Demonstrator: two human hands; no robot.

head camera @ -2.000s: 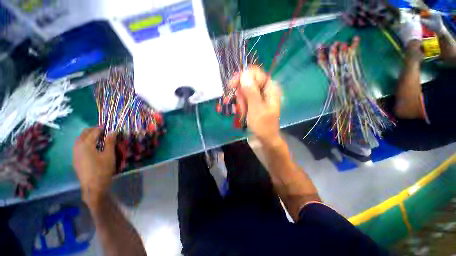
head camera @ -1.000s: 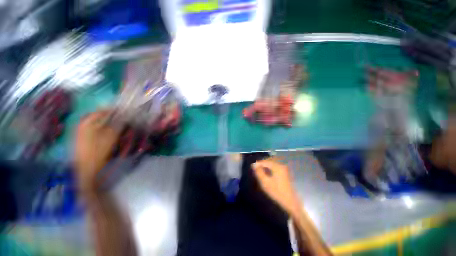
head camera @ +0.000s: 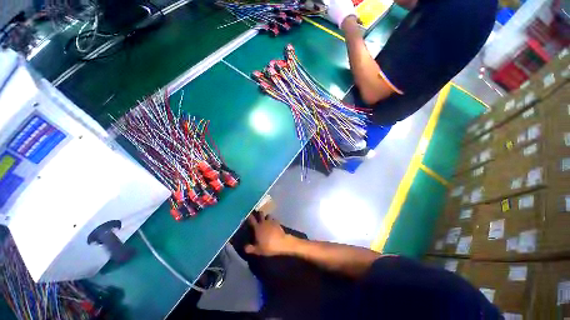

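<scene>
My right hand (head camera: 269,235) is low by the bench edge, over my dark clothing, with its fingers bent. A small pale piece (head camera: 265,203) shows just beyond the fingers; whether the hand holds anything cannot be told. My left hand is out of the picture. The right harness pile (head camera: 195,181) lies on the green bench beside the white box (head camera: 81,181), its red-and-black connectors towards the bench edge. Part of the left harness pile (head camera: 31,290) shows at the bottom left, cut off by the picture's edge.
A pale cable (head camera: 164,262) runs from near the box's black round outlet (head camera: 105,232) over the bench edge. Another harness bundle (head camera: 312,109) overhangs the bench edge. A person's arm (head camera: 364,65) with a gloved hand is beyond. Stacked cartons (head camera: 506,206) stand at right.
The view has swung right and tilted, shifting the white box left. My left hand has gone out of the picture. My right hand has left the right harness pile since the oldest frame.
</scene>
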